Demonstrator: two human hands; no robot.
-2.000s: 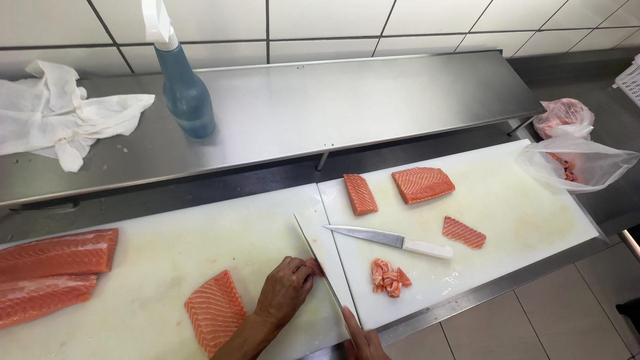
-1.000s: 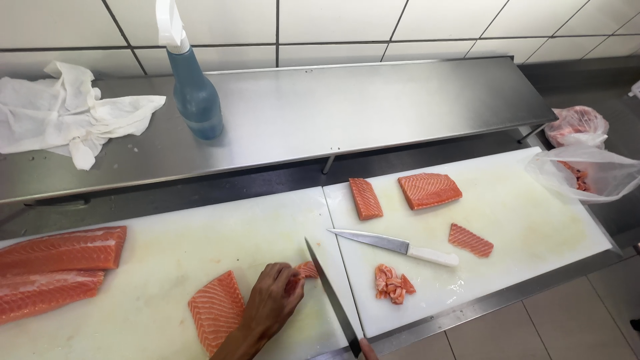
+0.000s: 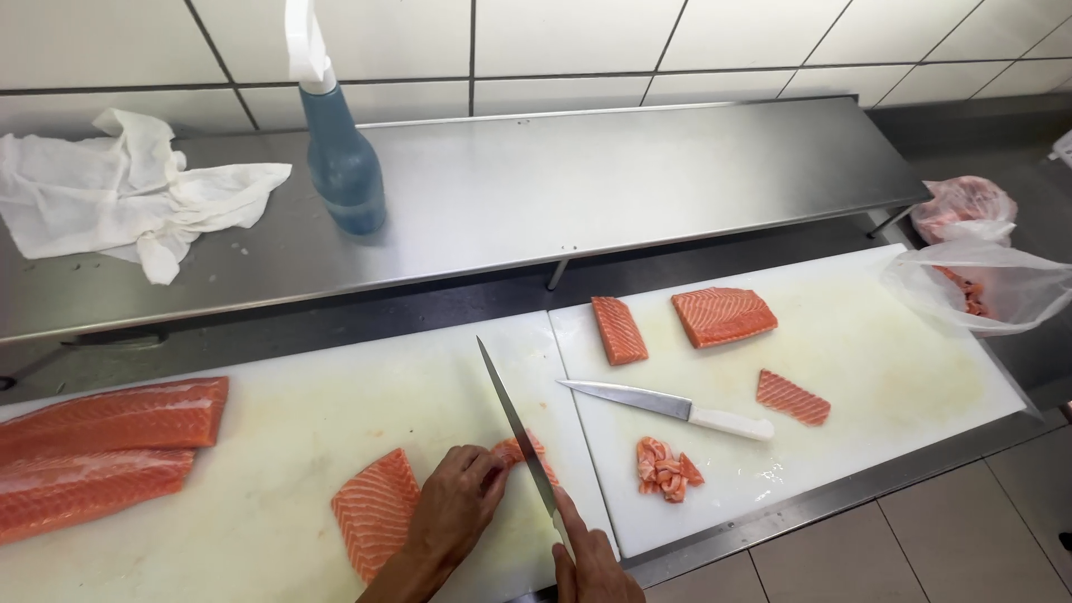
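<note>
My right hand (image 3: 590,557) grips the light handle of a long kitchen knife (image 3: 512,410), whose blade lies across a small salmon piece (image 3: 508,452) on the left white cutting board (image 3: 285,452). The fingers of my left hand (image 3: 459,502) are bent and hold that piece just left of the blade. Beside my left wrist lies a larger salmon block (image 3: 377,507). On the right board (image 3: 854,335) rest a white-handled knife (image 3: 636,399), a salmon strip (image 3: 620,331), a thick block (image 3: 724,316), a thin slice (image 3: 792,398) and a heap of small scraps (image 3: 667,469).
Two long salmon fillets (image 3: 109,419) lie at the far left. A steel shelf (image 3: 586,176) behind the boards carries a blue spray bottle (image 3: 345,163) and a crumpled white cloth (image 3: 142,193). Plastic bags holding salmon pieces (image 3: 963,209) sit at the far right.
My right hand, mostly out of view one second ago, has come up into view with the long knife. The blade now crosses the small piece held by my left hand.
</note>
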